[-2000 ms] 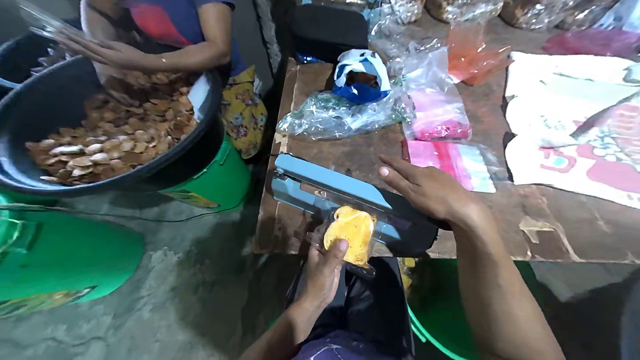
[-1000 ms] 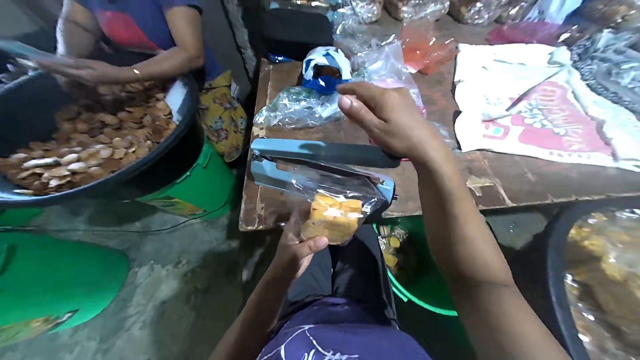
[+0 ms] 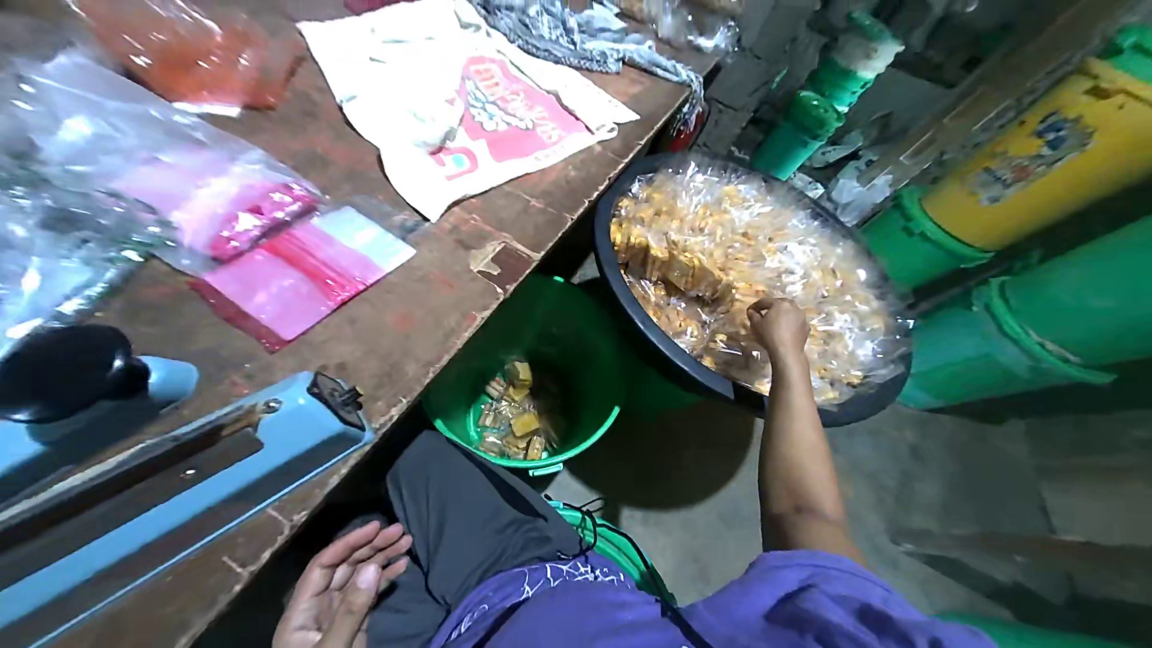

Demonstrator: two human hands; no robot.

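Observation:
My right hand (image 3: 779, 326) reaches into a wide black tub (image 3: 661, 346) heaped with clear plastic bags of orange-yellow pieces (image 3: 693, 270). Its fingers are bent at the bags; whether they grip one cannot be told. Near my lap, at the table's edge, my left hand (image 3: 346, 580) is palm up with nothing in it. To its left on the wooden table lies a blue impulse heat sealer (image 3: 234, 477), its arm with the black end raised. Between table and tub stands a green bucket (image 3: 612, 418) with several small filled packets (image 3: 522, 423) at its bottom.
Pink-and-clear plastic bags (image 3: 306, 270), an orange bag (image 3: 193, 54) and a printed white cloth or sack (image 3: 405, 99) lie on the table (image 3: 468, 261). Green containers (image 3: 1071, 315) and a yellow one (image 3: 1053, 153) stand at the right. A rough wooden edge runs beside my legs.
The view has swung far right. My left hand held a filled packet at the sealer before and is now without it. My right hand has moved from above the sealer to the tub.

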